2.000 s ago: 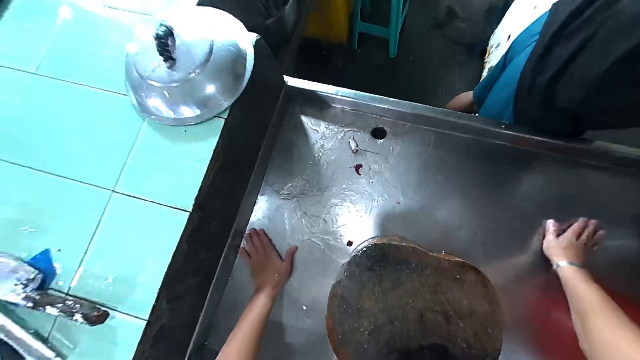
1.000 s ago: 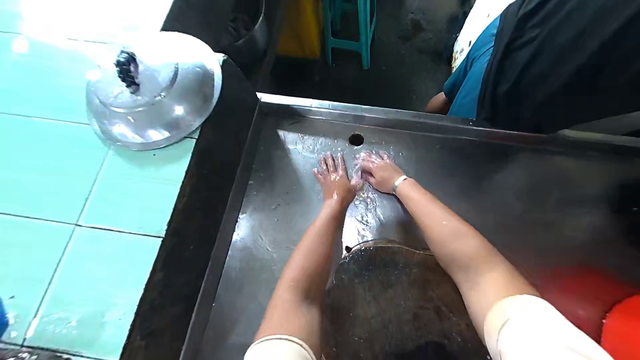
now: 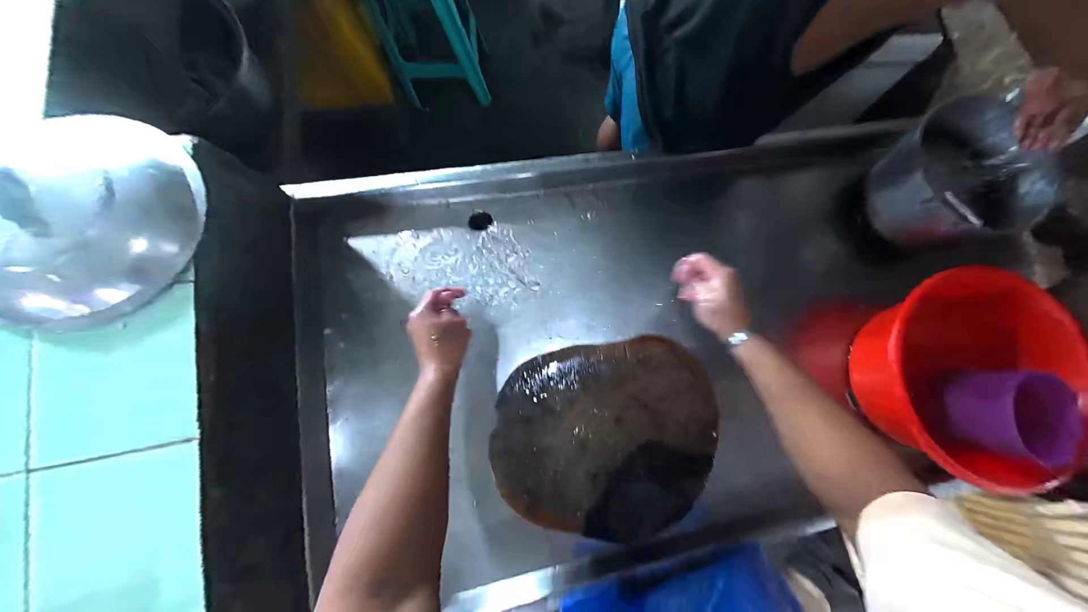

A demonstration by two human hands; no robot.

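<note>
Over the wet stainless steel basin (image 3: 561,289), my left hand (image 3: 439,331) hovers at the left with its fingers curled and nothing seen in them. My right hand (image 3: 712,293), with a band at the wrist, is to the right, blurred, its fingers bent and holding nothing visible. Between and below the hands lies a thick wooden chopping block (image 3: 603,433), its top wet. Water spreads near the round drain hole (image 3: 480,221) at the basin's far side.
A red bucket (image 3: 892,357) holding a purple plastic container (image 3: 986,412) stands at the right. Behind it, another person's hand (image 3: 1050,110) is at a metal pot (image 3: 905,191). A domed metal lid (image 3: 93,229) rests on green tiles (image 3: 110,527) at left. A teal stool (image 3: 438,70) stands beyond.
My hands, together near the drain hole one second ago, have come apart. The reddish scraps seen near the hole two seconds ago no longer show there. The view has shifted toward the right.
</note>
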